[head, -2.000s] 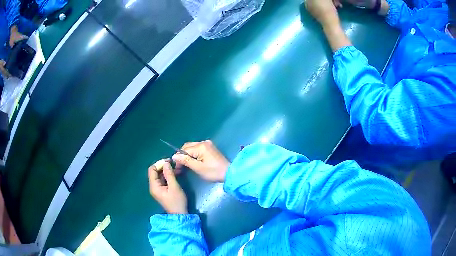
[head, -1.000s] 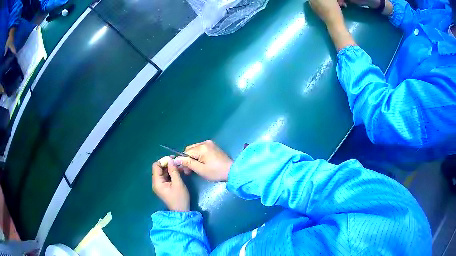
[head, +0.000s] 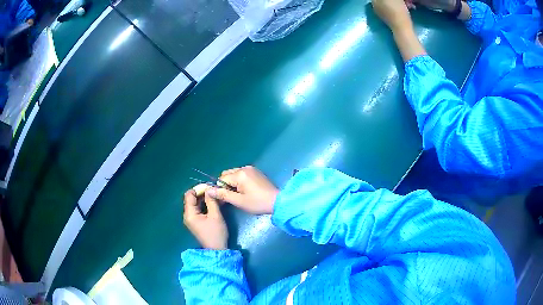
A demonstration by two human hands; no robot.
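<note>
My right hand (head: 249, 189) holds slim metal tweezers (head: 204, 174), their two prongs apart and pointing left, away from the hand. My left hand (head: 205, 221) is just below and to the left, fingertips touching those of my right hand. A cream finger cot (head: 200, 189) covers a left fingertip. Whether a small part sits between the fingertips is hidden. Both hands are over the glossy green bench (head: 161, 199).
A curved dark conveyor (head: 77, 113) with a pale edge runs at the left. Crumpled clear plastic (head: 280, 21) lies at the top. Another worker's blue sleeve (head: 446, 113) is at the right. Taped white paper (head: 122, 290) and a white round base (head: 70, 298) are at the bottom left.
The tweezers' prongs have spread apart and show as two lines. Both hands stay together in nearly the same place, and the view has shifted slightly.
</note>
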